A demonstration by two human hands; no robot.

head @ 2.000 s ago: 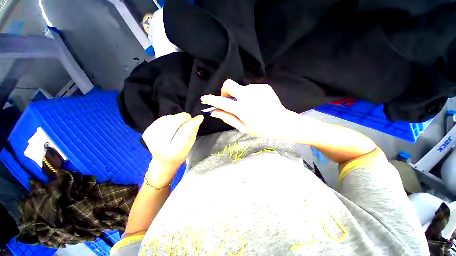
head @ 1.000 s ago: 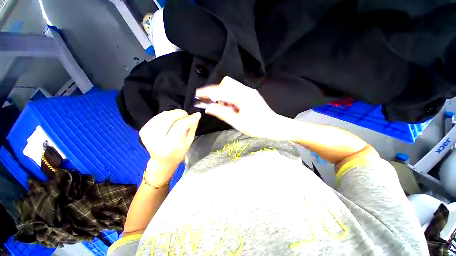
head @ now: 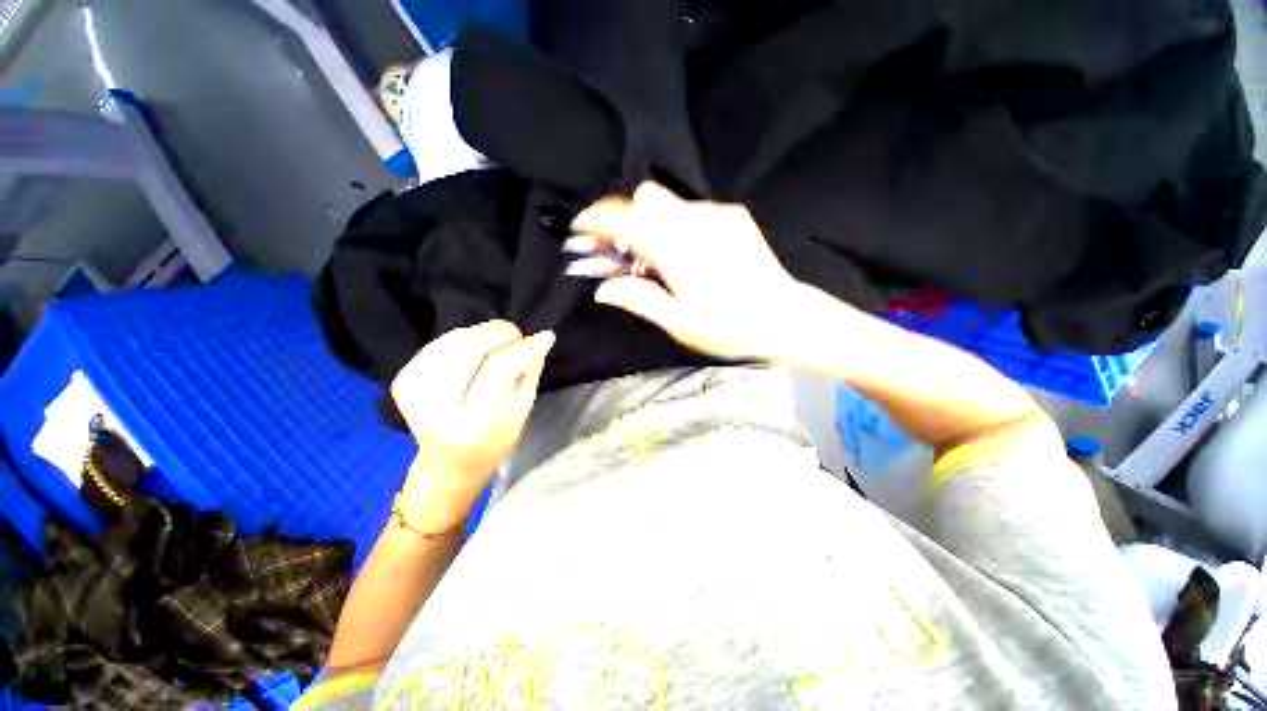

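The black garment (head: 889, 125) lies in folds over the lap and extends to the upper right, with a small dark button near my hands. My left hand (head: 470, 396) pinches the garment's edge between thumb and fingers. My right hand (head: 695, 271) is just to the right and a little higher, over the cloth. It holds small thread snips (head: 598, 261); pale, blurred tips show between the fingers, and the rest is hidden in the hand. The tips are apart from my left hand. No thread can be made out.
A ribbed blue crate (head: 236, 396) stands at left with a white label (head: 63, 442). Brown plaid garments (head: 181, 597) lie at lower left. Another blue crate (head: 1077, 364) is under the black garment, with a red item (head: 921, 299). A grey stand marked JACK (head: 1188, 417) is at right.
My right hand has moved slightly up and away from my left hand with the snips. My left hand keeps its pinch. The view has shifted a little, and the garment's right part has moved.
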